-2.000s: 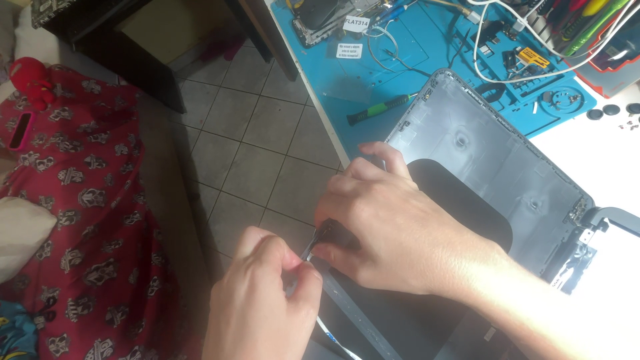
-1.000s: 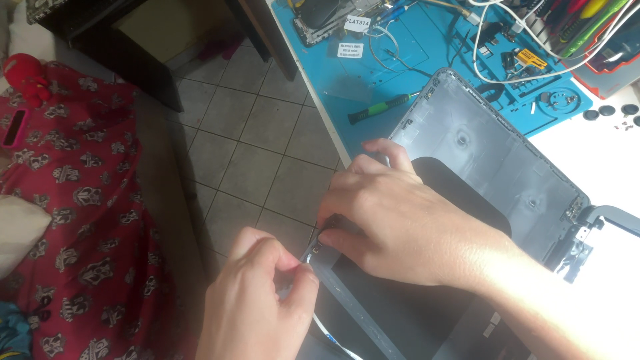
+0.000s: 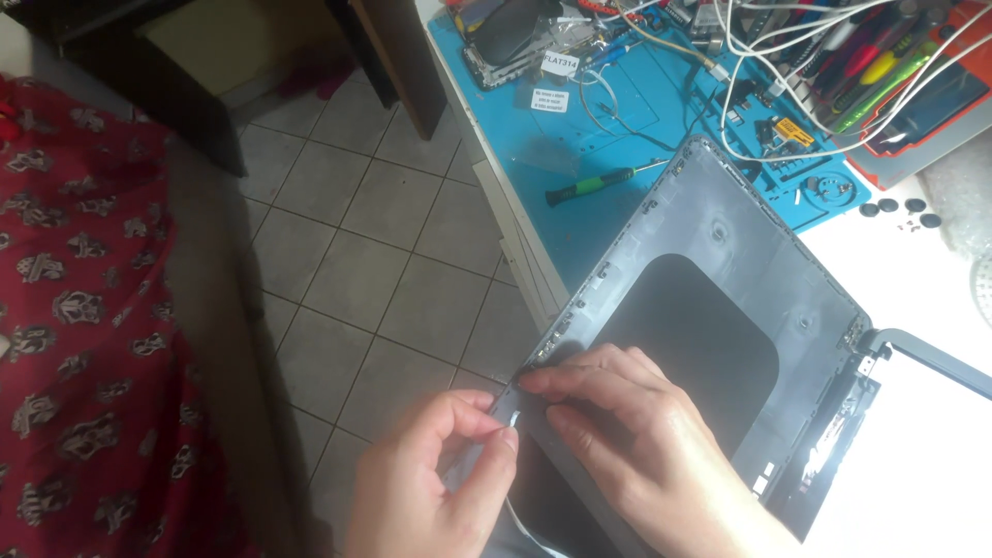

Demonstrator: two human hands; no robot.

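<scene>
A grey laptop lid shell (image 3: 783,271), its inner side up with a dark rounded panel (image 3: 682,325), lies tilted across the desk corner. At its near left edge, my left hand (image 3: 449,473) pinches the end of a thin white cable (image 3: 514,419) between thumb and forefinger. The cable runs down along the lid below that hand. My right hand (image 3: 628,426) rests over the lid just right of the cable end, fingertips at the rim, thumb and forefinger apart. Nothing shows between its fingers.
On the blue work mat (image 3: 542,170) lie a green-and-black screwdriver (image 3: 593,186), a bagged part with labels, and white cables (image 3: 725,101). Small black round pieces (image 3: 887,205) sit at the right. Tools stand in a holder at the top right. Tiled floor (image 3: 349,271) and red patterned fabric (image 3: 85,310) are at left.
My right thumb and forefinger have spread apart at the lid's edge. The cable end now shows at my left fingertips.
</scene>
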